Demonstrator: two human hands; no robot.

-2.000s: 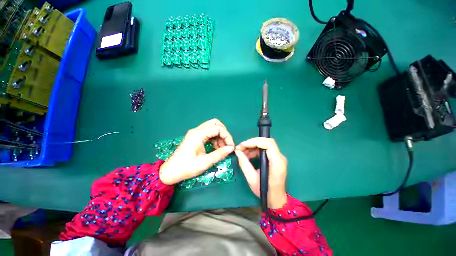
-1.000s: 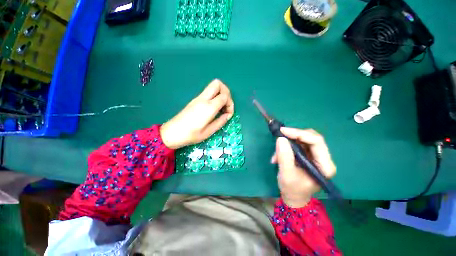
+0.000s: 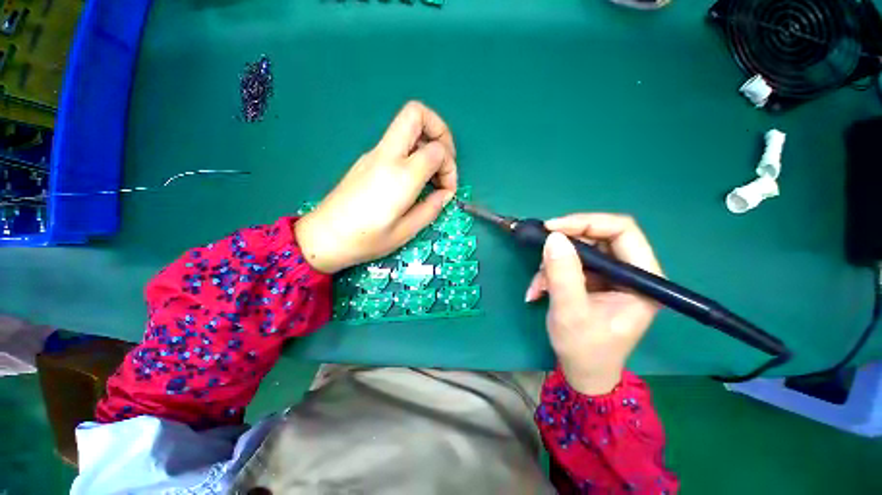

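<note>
My left hand (image 3: pixel 387 193) lies over the upper left of the green PCB panel (image 3: pixel 416 300). Its thumb and fingertips are pinched at the panel's upper right corner on a tiny component, mostly hidden by the fingers. My right hand (image 3: pixel 600 290) holds the black soldering iron (image 3: pixel 667 290) like a pen, right of the panel. The iron's metal tip points left and meets the panel's upper right corner, right beside my left fingertips. Whether it touches the component is too small to tell.
A pile of small dark components (image 3: pixel 255 89) lies upper left. Solder wire (image 3: pixel 203 174) runs from the blue bin (image 3: pixel 87 126) at the left. A black fan (image 3: pixel 788 39), white plastic pieces (image 3: pixel 754 193) and a black box (image 3: pixel 864 193) are right. A second panel (image 3: pixel 387 2) shows at the top edge.
My hands have parted from their meeting point. My left hand has moved to the panel's upper corner. The iron has swung from upright to pointing left, its tip now at the panel. The view has shifted.
</note>
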